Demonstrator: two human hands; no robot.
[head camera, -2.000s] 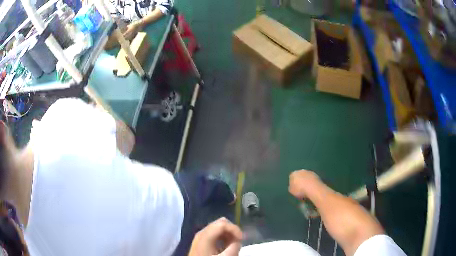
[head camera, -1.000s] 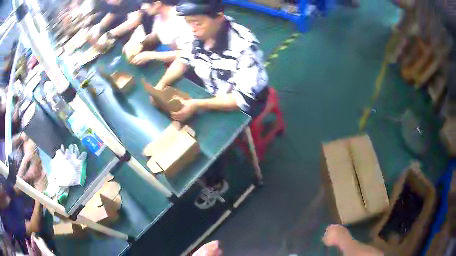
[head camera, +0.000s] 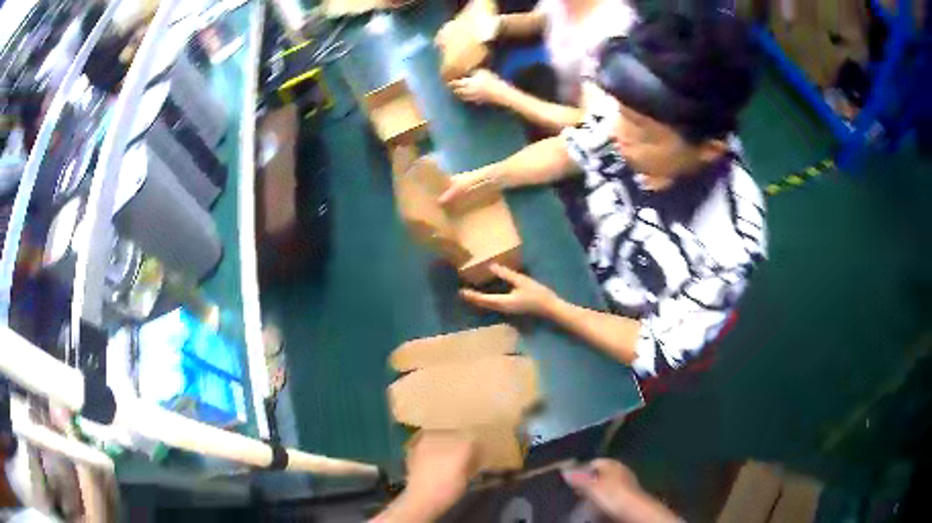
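A brown die-cut folded box (head camera: 465, 393) with rounded flaps lies at the near end of the green bench (head camera: 353, 347). My left hand (head camera: 441, 475) is at the bottom, over the box's near side; it is blurred and its fingertips cannot be made out, so I cannot tell if it grips. My right hand (head camera: 611, 484) is right of it, past the bench's near edge, blurred, with fingers apart and nothing seen in it.
A seated person in a black-and-white shirt (head camera: 674, 245) handles another brown box (head camera: 480, 230) across the bench. Another person's hands hold card farther up. A cream tube rack (head camera: 194, 439) is at left. A carton (head camera: 766, 495) stands on the floor, bottom right.
The view has swung from the aisle and floor cartons to the bench, now closer. My left hand has come up to the brown box. The seated person's hands have moved on their box.
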